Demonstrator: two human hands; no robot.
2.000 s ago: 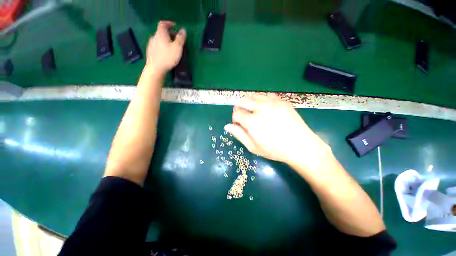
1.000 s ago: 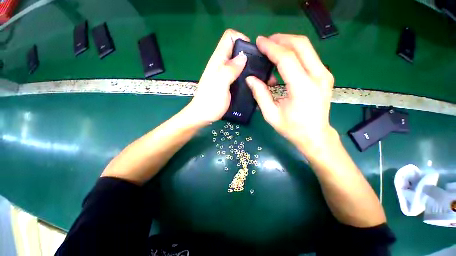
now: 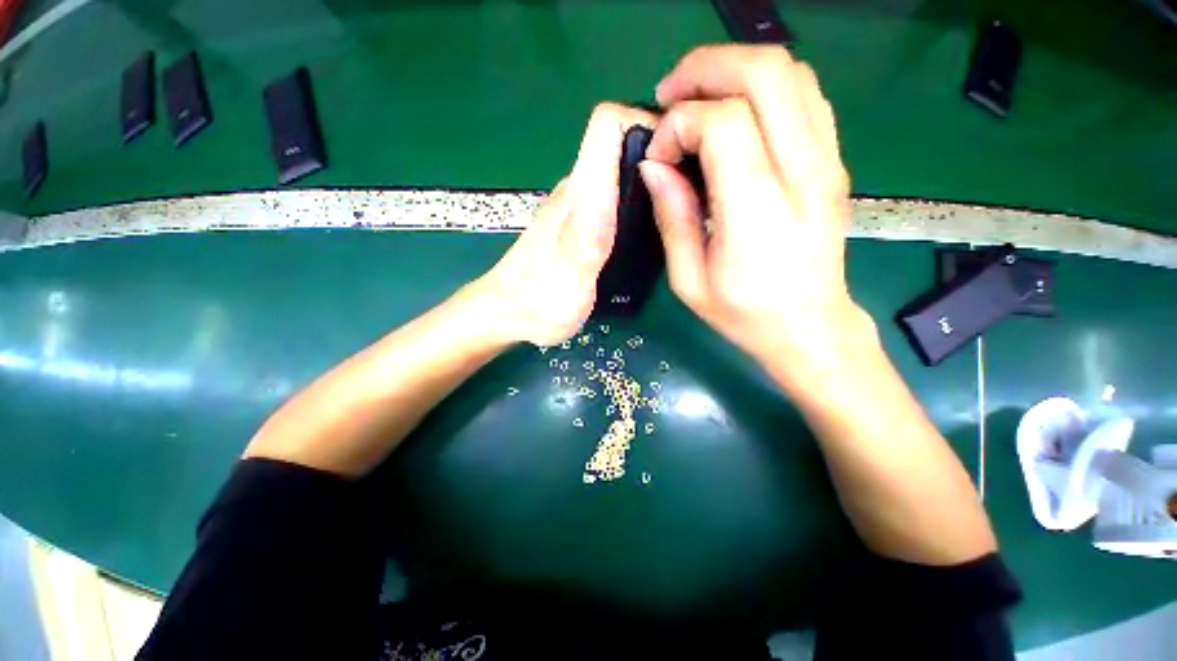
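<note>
A black device housing [image 3: 629, 258] is held upright and tilted above the near worktop, its small pale marks at the lower end. My left hand [image 3: 568, 245] grips it along its left side. My right hand [image 3: 755, 194] is at its upper end, with thumb and fingertips pinched together at the top edge; whether a ring is between them cannot be seen. The fingers hide part of the housing's upper right side. Small gold and pale rings [image 3: 612, 446] lie in a loose elongated pile with strays just below the housing.
Several black housings [image 3: 294, 125] lie on the green belt [image 3: 478, 103] beyond the pale speckled rail [image 3: 387, 209]. Two crossed housings [image 3: 962, 310] lie on the worktop at right. A crumpled white bag [image 3: 1061, 465] is at far right, beside a white labelled packet [image 3: 1136, 527].
My left hand has brought a housing from the belt to the middle, and my right hand has joined it. Since a second ago the housing has turned more edge-on. The belt housings have shifted left.
</note>
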